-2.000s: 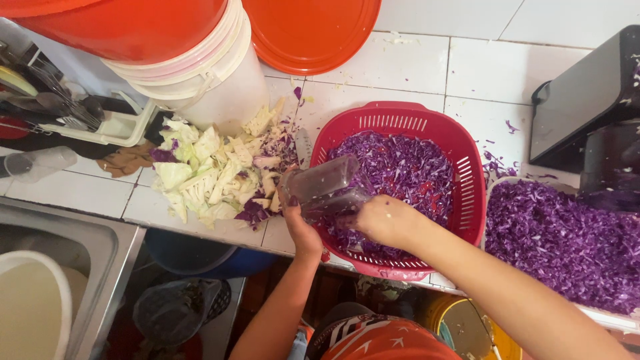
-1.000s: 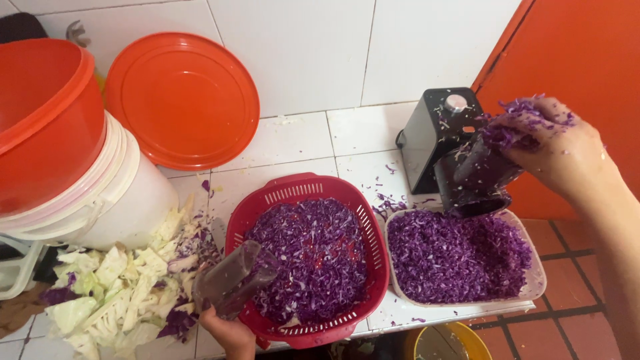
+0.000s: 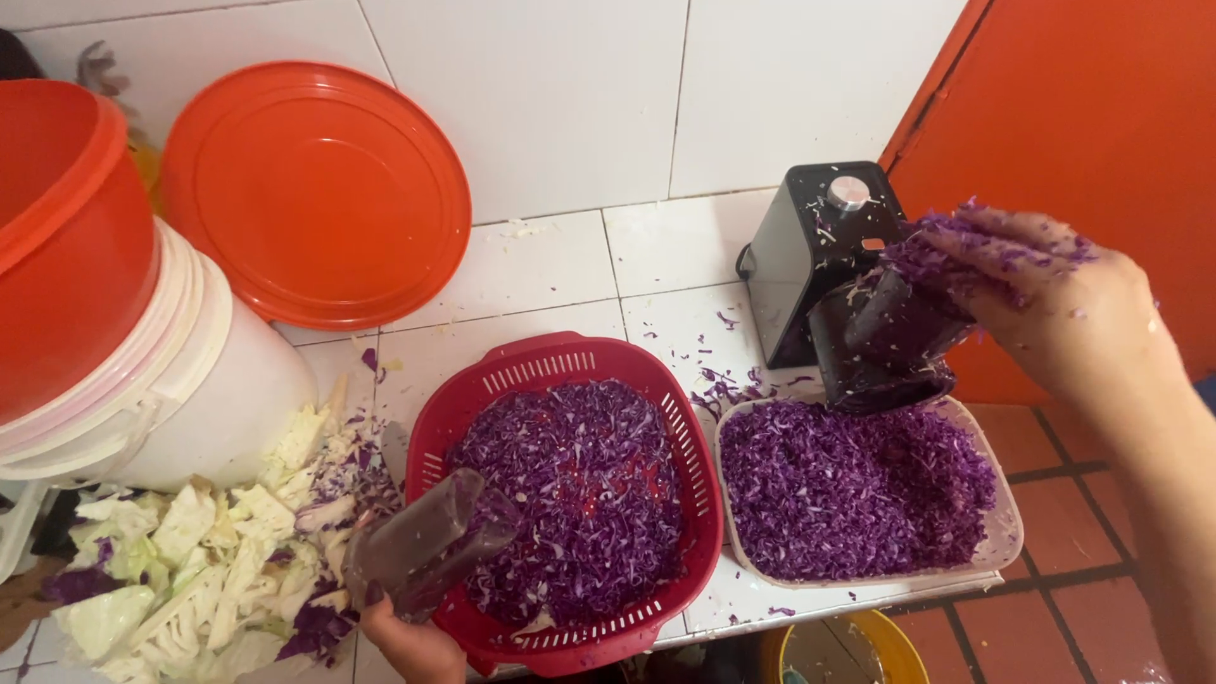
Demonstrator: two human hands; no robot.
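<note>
My left hand (image 3: 410,641) grips a clear plastic food pusher (image 3: 418,551), tilted over the left rim of a red colander (image 3: 703,560). Shredded purple cabbage (image 3: 570,494) fills much of the colander. At the right, my right hand (image 3: 1054,275) holds a clump of purple shreds (image 3: 950,247) at the mouth of the dark feed chute (image 3: 902,313) of an electric shredder (image 3: 788,275). Its spout hangs over a clear plastic tub (image 3: 1009,541) heaped with more shredded purple cabbage (image 3: 817,494).
A stack of white buckets (image 3: 228,370) with an orange-red basin (image 3: 66,237) on top stands at left. An orange-red round lid (image 3: 323,190) leans on the tiled wall. Cabbage cores and scraps (image 3: 199,579) lie in front of the buckets. A yellow bucket (image 3: 893,646) is below the counter edge.
My right hand has left the pusher and colander and is at the shredder's chute with cabbage shreds. My left hand still holds the pusher. The view has swung right.
</note>
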